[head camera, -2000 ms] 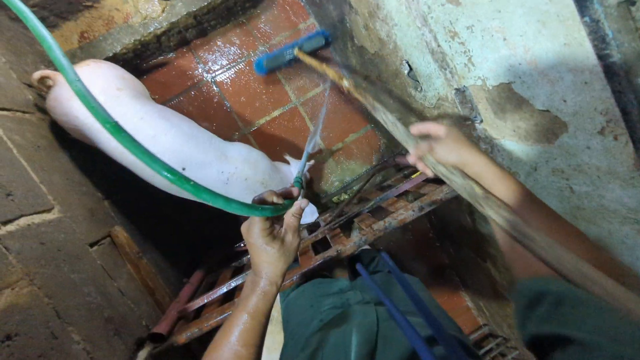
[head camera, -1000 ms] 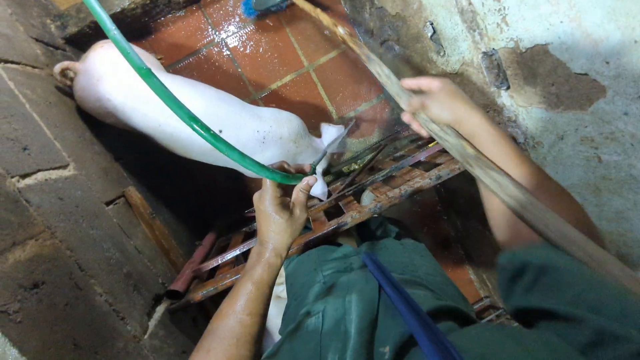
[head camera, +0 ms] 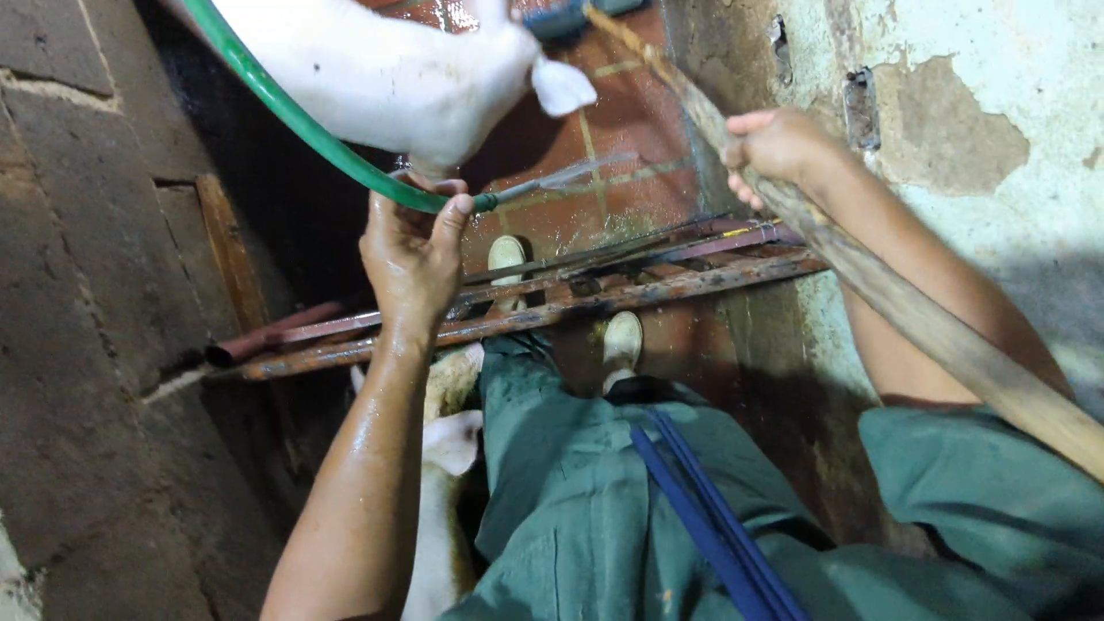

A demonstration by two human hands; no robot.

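My left hand [head camera: 418, 237] grips the end of a green hose [head camera: 293, 116], its thumb by the nozzle, and water sprays from it to the right onto the tiled floor [head camera: 552, 203]. Just beyond that hand stands a white pig [head camera: 388, 78], its head and ear toward the right. My right hand [head camera: 780, 155] is closed around a long wooden pole [head camera: 914, 310], which runs from the lower right up to a blue brush head [head camera: 573, 17] at the top edge, partly cut off by the frame.
A rusty metal gate [head camera: 630, 297] crosses below my hands, with one shoe [head camera: 507, 259] beyond it and the other [head camera: 623, 341] on my side. A second pale animal [head camera: 440, 509] is beside my leg. A block wall [head camera: 78, 241] stands left, a peeling plastered wall [head camera: 1052, 129] right.
The brush, near the upper middle before, lies farther up at the frame's top edge beyond the pig's head. One shoe now shows beyond the gate. Both hands keep their holds. The view has shifted.
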